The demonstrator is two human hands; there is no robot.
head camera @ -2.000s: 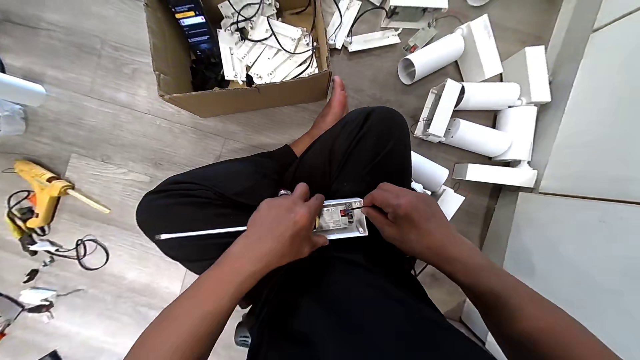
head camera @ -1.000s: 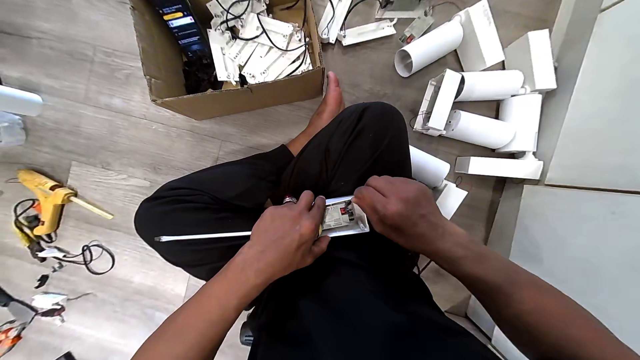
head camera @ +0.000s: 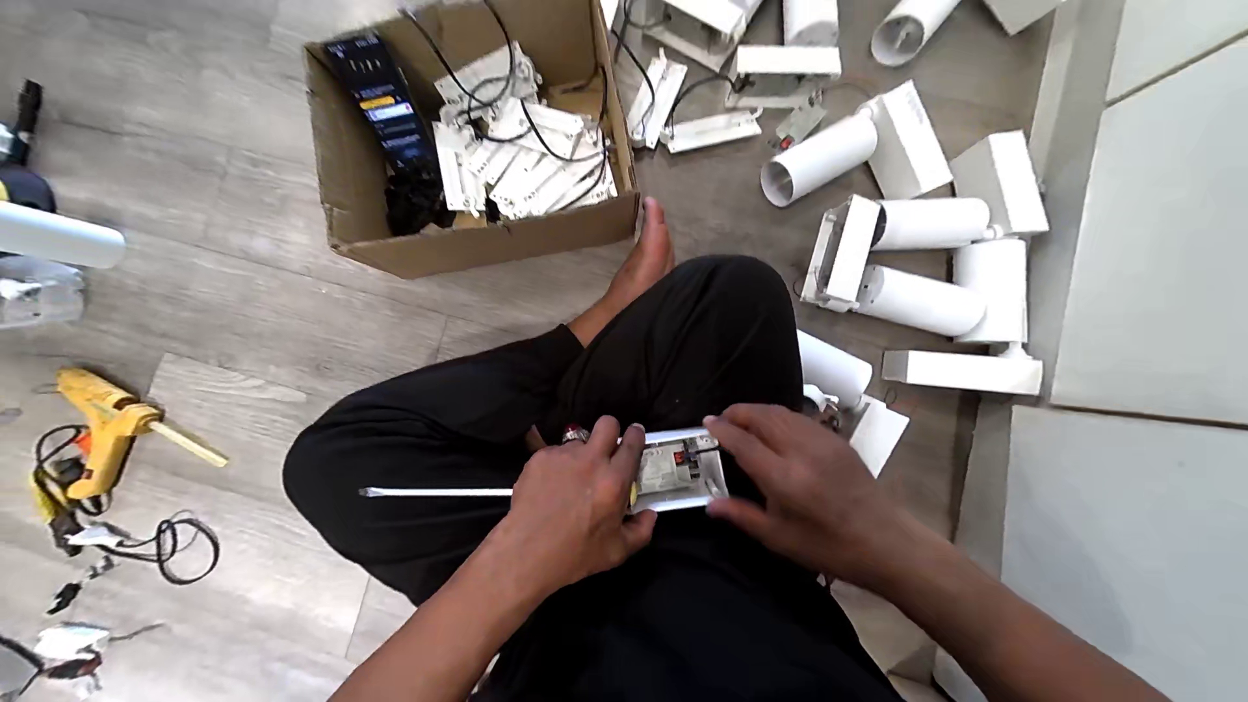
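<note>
On my lap lies an open white rectangular housing point(head camera: 675, 470) with an electronic module and a small red part inside. My left hand point(head camera: 575, 497) grips its left end and also holds a screwdriver, whose long metal shaft point(head camera: 439, 492) points left with a flat tip; its handle is mostly hidden under the hand. A ring with a red part shows on that hand. My right hand point(head camera: 790, 483) is at the housing's right end, thumb and index finger on its two sides. A short dark wire is by the index finger.
Ahead stands a cardboard box point(head camera: 487, 249) with white plastic pieces point(head camera: 526, 146), black cables and a lit phone point(head camera: 385, 102). White cylindrical track lights point(head camera: 921, 297) lie at the right beside a tiled surface point(head camera: 1121, 526). A yellow glue gun point(head camera: 107, 424) with its cable is at the left.
My right hand has shifted from the dark wire over the housing to the housing's right end, its thumb now at the near edge. My left hand keeps hold of the housing and screwdriver.
</note>
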